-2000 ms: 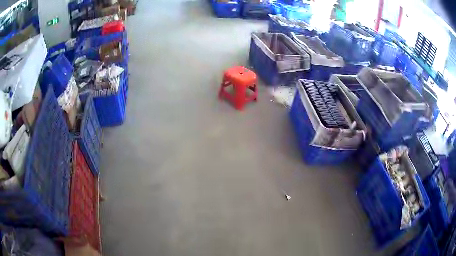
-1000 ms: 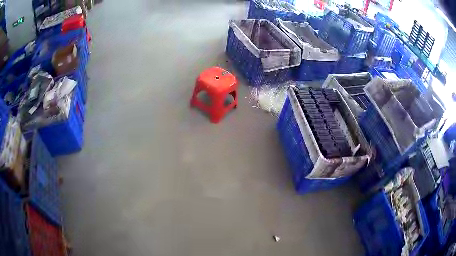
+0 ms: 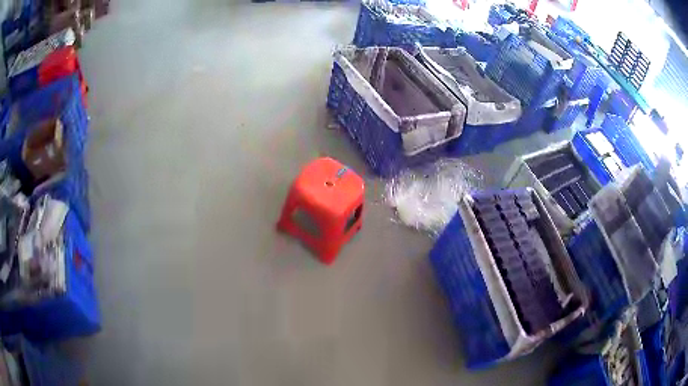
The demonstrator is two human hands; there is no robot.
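Note:
Neither of my hands is in the picture. A red-orange plastic stool [image 3: 324, 203] stands upright on the grey floor [image 3: 204, 226] in front of me, with a small hole in its seat. To its right, a blue crate of dark parts [image 3: 471, 298] has a pale paper-covered rim and rows of purple-brown pieces. A white tangled heap [image 3: 426, 197] lies on the floor between the stool and the crates. Beyond it stands a paper-lined blue crate [image 3: 362, 113] with a mostly brown inside.
Another paper-lined crate [image 3: 479, 87] stands beside it. More blue crates line the right side, one tilted with paper lining [image 3: 630, 226]. Along the left edge are a blue crate with wrapped pieces [image 3: 56, 301], a brown carton [image 3: 44, 149] and another red stool [image 3: 59, 66].
The view has moved forward. The stool, the white heap and the crate of dark parts look nearer and lower in the picture. The left row of crates has shifted towards the left edge.

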